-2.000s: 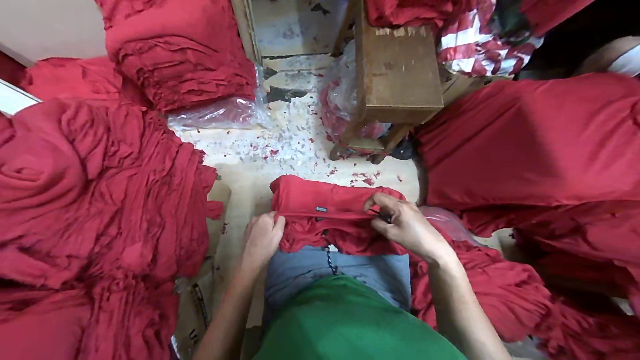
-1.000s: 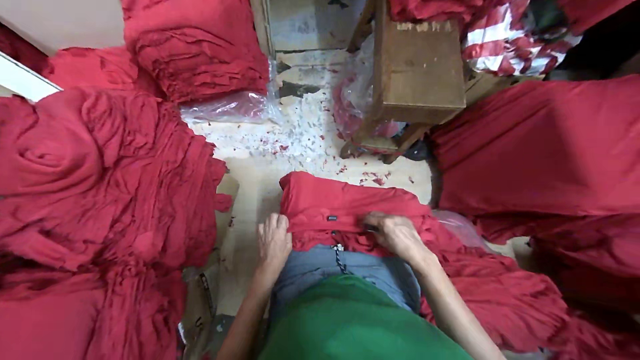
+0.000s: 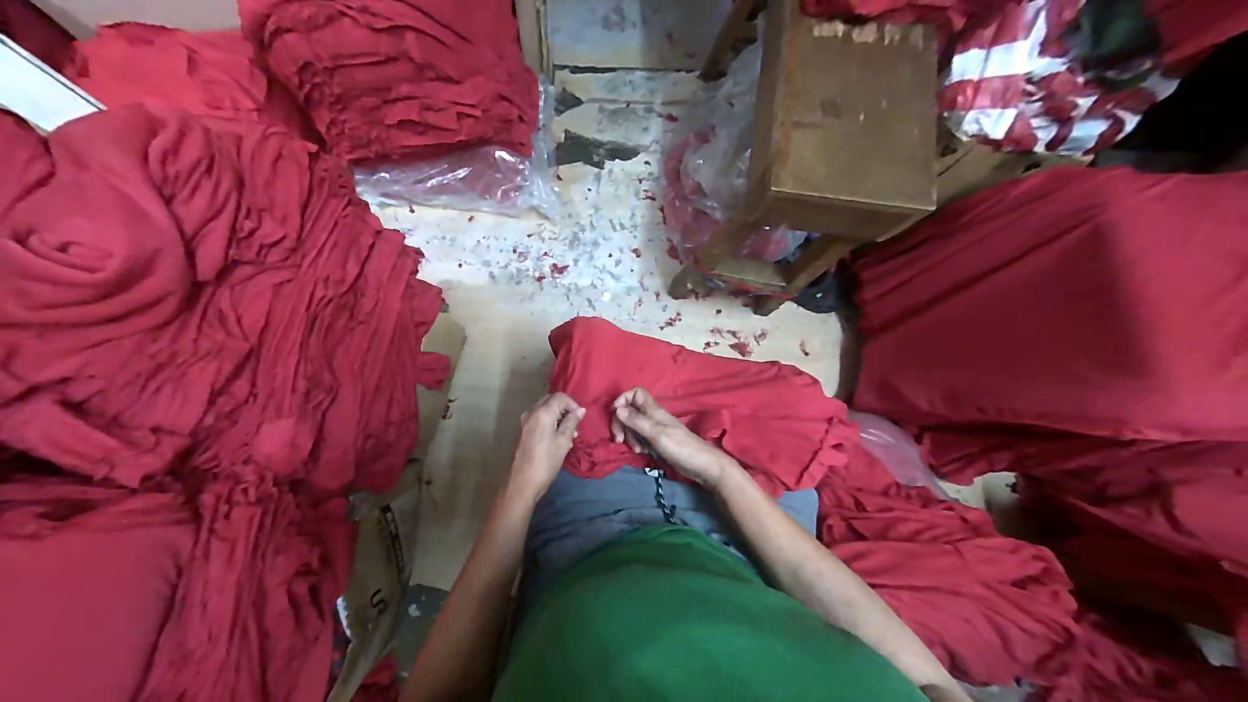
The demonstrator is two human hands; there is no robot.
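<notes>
A red garment or cloth piece (image 3: 682, 375) lies across my lap, its right part bunched in loose folds. Over its left edge is my left hand (image 3: 553, 429), thumb and forefinger brought together; whether cloth or thread is between them cannot be made out. My right hand (image 3: 658, 429) hovers over the cloth's near part, a short gap from the left one, with its fingers curled. A small dark object shows partly under the right palm, too hidden to name. Just below it, a black-and-white cord (image 3: 665, 497) hangs at my waist.
Large piles of red cloth stand at left (image 3: 224, 292) and right (image 3: 1014, 312). Another stack (image 3: 400, 78) rests on clear plastic at the upper left. A wooden stool (image 3: 853, 117) stands ahead on the right. Red scraps litter the floor (image 3: 595, 253). More red cloth (image 3: 946, 565) lies beside my right hip.
My hands have come closer together, the right one moving left across the cloth. The small dark label visible on the cloth earlier no longer shows, and the cloth lies differently.
</notes>
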